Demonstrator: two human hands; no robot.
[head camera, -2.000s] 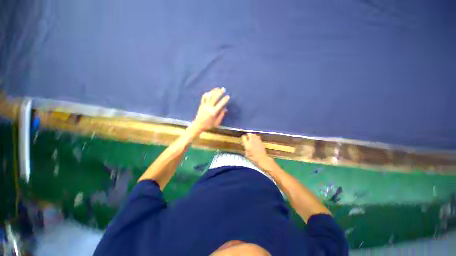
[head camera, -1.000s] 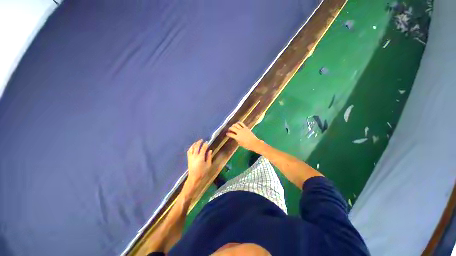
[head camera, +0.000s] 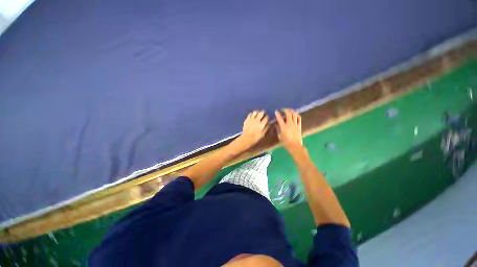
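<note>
The navy fabric ply (head camera: 209, 62) covers the table, with some wrinkles at the left. Its pale edge (head camera: 157, 166) runs along the table side. My left hand (head camera: 255, 126) is bare and lies at the fabric edge, fingers bent on the cloth. My right hand (head camera: 290, 128) is bare and close beside it, fingertips at the same edge. Whether either hand pinches the cloth is hidden under the fingers and blurred.
The brown wooden table ledge (head camera: 355, 103) runs below the fabric edge. A yellowish strip (head camera: 172, 168) lies along it at the left. The green floor (head camera: 361, 151) has scraps on it. Light blue cloth (head camera: 423, 234) hangs at the lower right.
The view has turned and moved along the table. My right hand has come from the ledge up to the fabric edge, close beside my left hand, which has come back from further in on the cloth.
</note>
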